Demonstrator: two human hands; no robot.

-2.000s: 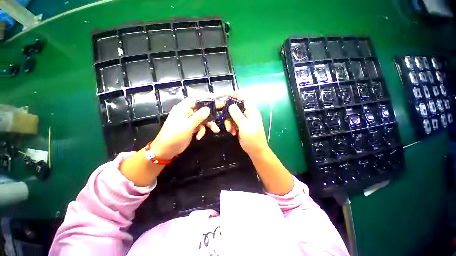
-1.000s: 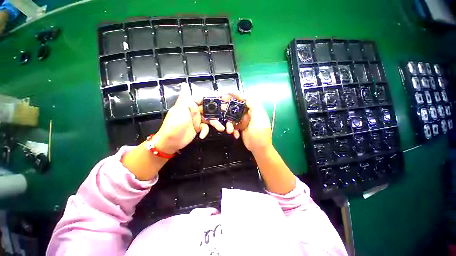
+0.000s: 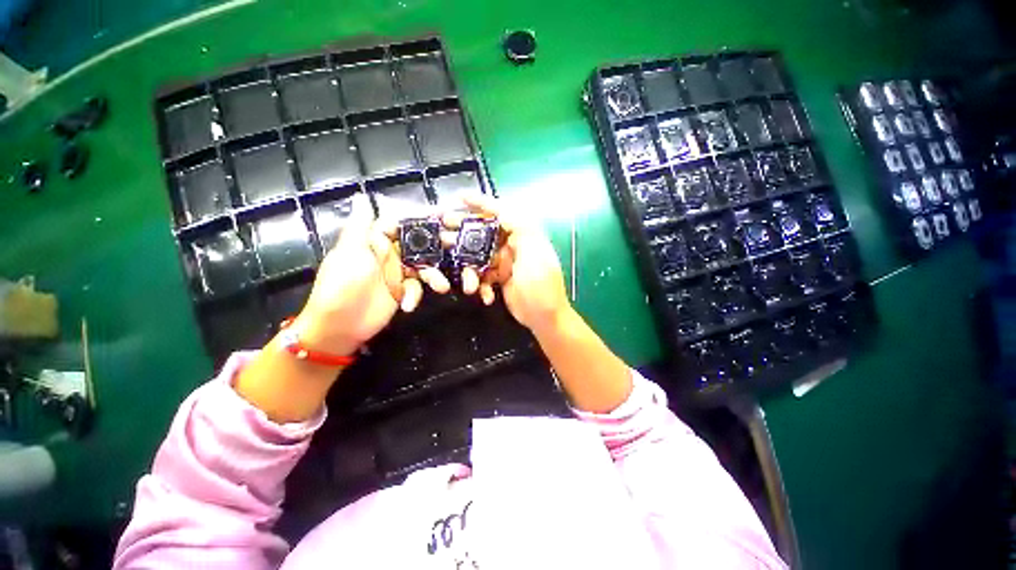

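My left hand (image 3: 359, 278) holds a black square module housing (image 3: 421, 241) by its edges, its face with a round dark centre turned up. My right hand (image 3: 526, 271) holds a second black square housing (image 3: 476, 239), slightly tilted, also with a round centre showing. The two housings are side by side, very close together; I cannot tell if they touch. Both hands are above the large black left tray (image 3: 326, 145). Its pockets in the far rows look empty; the near part is dark and partly hidden by my hands and arms.
The right tray (image 3: 730, 178) holds many shiny square parts. A far-right tray (image 3: 916, 156) holds silvery-white squares. A round black part (image 3: 519, 46) lies at the far side. Small black parts (image 3: 80, 117), a tan block (image 3: 28, 312), a white roll (image 3: 25, 470) and a thin stick (image 3: 88, 362) are at left.
Both housings have turned from being covered by my thumbs to showing their faces. The right one is more upright than a second ago. The whole view has shifted, moving the scene left.
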